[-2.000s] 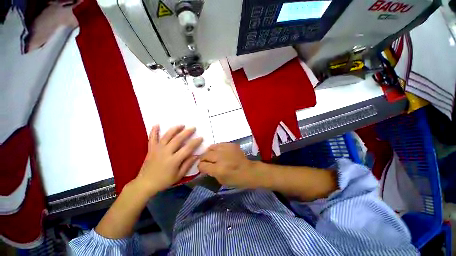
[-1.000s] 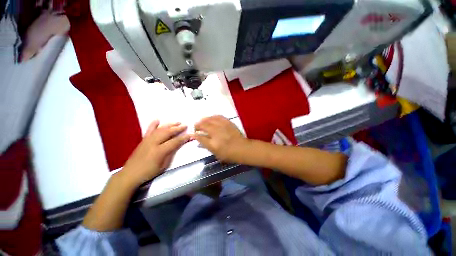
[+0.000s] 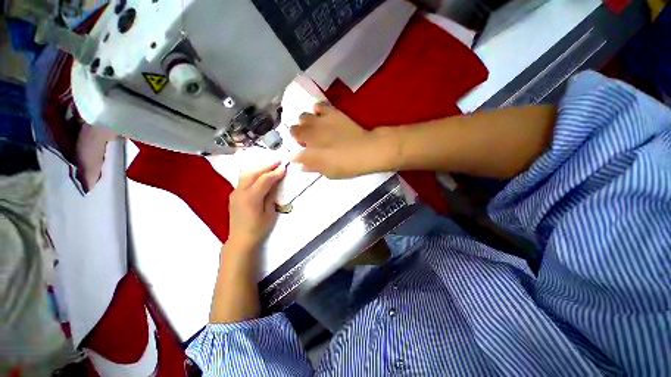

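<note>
The sewing machine head (image 3: 213, 70) leans in from the top, its presser foot (image 3: 271, 138) low over the bright bed. My left hand (image 3: 254, 202) is just in front of the foot, its fingertips pinching the edge of a pale garment panel with a trace of red. My right hand (image 3: 335, 143) is right of the foot, fingers curled on the same pale cloth. Glare and my fingers hide most of this panel and the needle point. A long red panel (image 3: 184, 180) lies left of my left hand. A red piece with white cloth (image 3: 427, 70) lies behind my right forearm.
A ruler strip (image 3: 382, 210) runs along the table's front edge. White and red pieces (image 3: 88, 235) hang at the far left. The dark keypad (image 3: 316, 26) is at the top. My striped sleeves and shirt fill the lower right.
Both hands have moved from the table's front edge up to the presser foot, with the pale cloth. The view has turned and shifted, so the machine head now sits further left and tilted.
</note>
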